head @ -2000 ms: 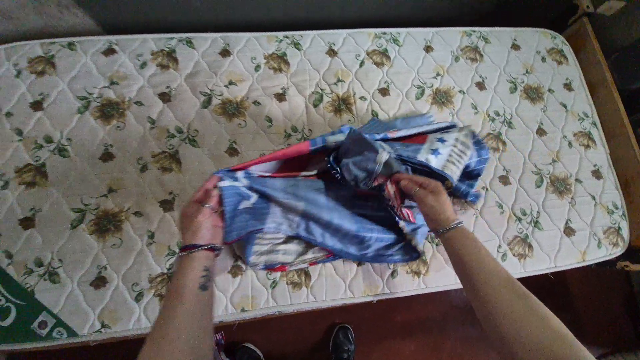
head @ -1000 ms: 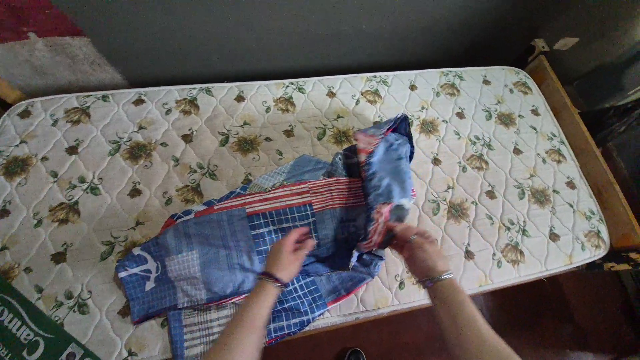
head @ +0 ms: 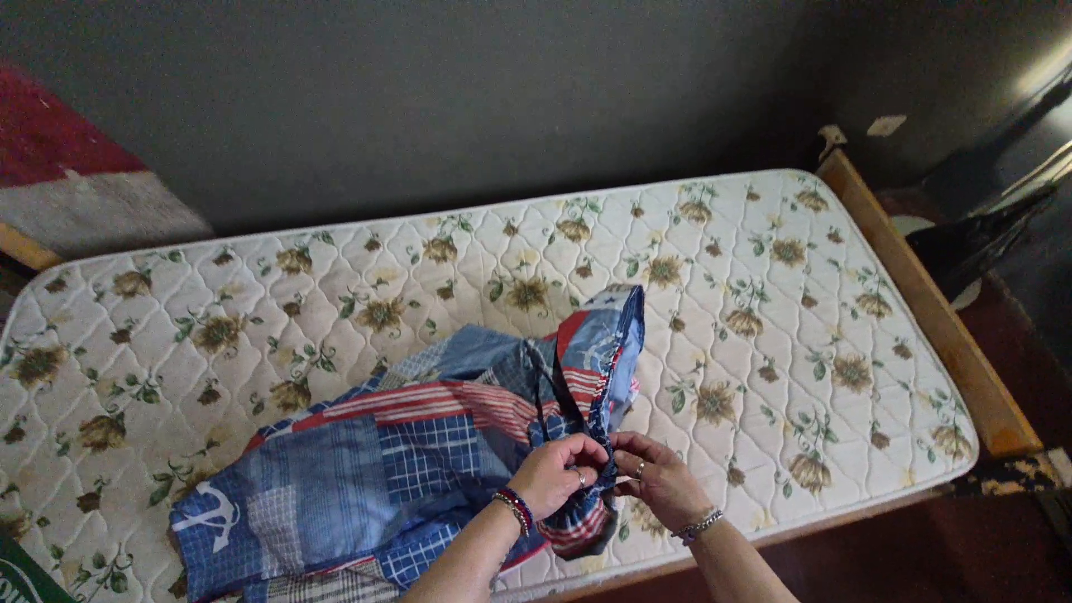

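A patchwork-print cloth garment (head: 318, 477) in blue, red and white, with an anchor motif at its left end, lies bunched on a quilted floral mattress (head: 779, 335). Its right end has a gathered edge, with a dark strap or cord loop beside it. My left hand (head: 557, 477) pinches that gathered edge from the left. Close by on the right, my right hand (head: 657, 481) grips the same edge, fingertips nearly meeting the left ones. The fingertips are partly hidden in the folds. Below the hands hangs a red-and-white striped fold.
A wooden bed end board (head: 930, 310) borders the mattress on the right. The dark wall (head: 502, 100) runs behind it. A green piece with white lettering (head: 29, 574) is at the lower left corner. Reddish floor (head: 913, 553) shows at the lower right.
The cloth, bunched between my hands two seconds ago, now lies stretched to the left. My left hand has moved right to its gathered edge, beside my right hand. The view has tilted up.
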